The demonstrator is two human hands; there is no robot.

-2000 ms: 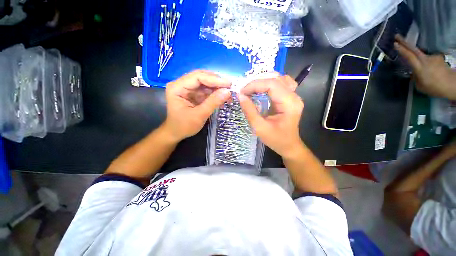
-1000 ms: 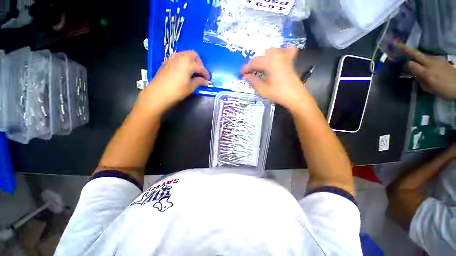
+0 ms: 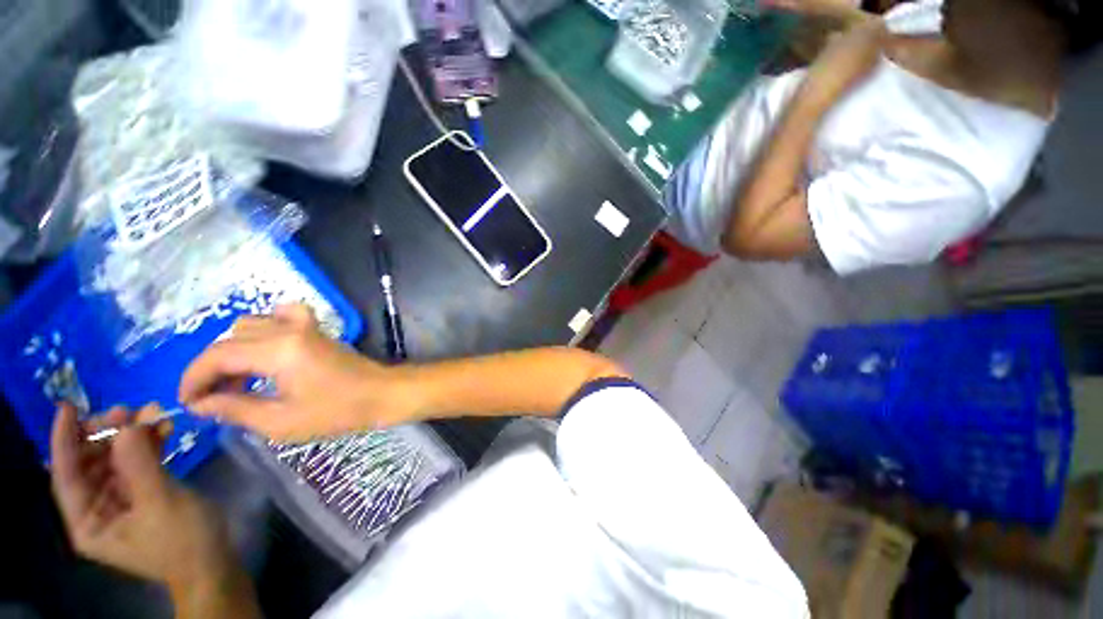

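My left hand (image 3: 133, 502) is at the lower left, over the near edge of the blue tray (image 3: 139, 375). Its fingers pinch a thin silvery metal rod (image 3: 104, 433). My right hand (image 3: 290, 377) is over the tray's near side, thumb and finger close together near the rod's end. Blur hides whether they hold anything. White sleeves (image 3: 260, 284) are heaped in the tray beside a clear plastic bag (image 3: 175, 260). Loose rods (image 3: 55, 363) lie at its left. The clear box (image 3: 351, 550) of assembled rods (image 3: 363, 478) is partly covered by my right forearm.
A black pen (image 3: 386, 290) and a smartphone (image 3: 478, 208) lie on the black bench (image 3: 562, 157). A second phone (image 3: 456, 55) is cabled behind. Cloudy boxes (image 3: 290, 85) stand beyond the tray. A person in white (image 3: 895, 181) sits at the green bench. A blue crate (image 3: 937, 405) is on the floor.
The view has swung right, showing more of the person and the floor crate. My hands, apart over the tray before, are now close together, with a rod in my left fingers.
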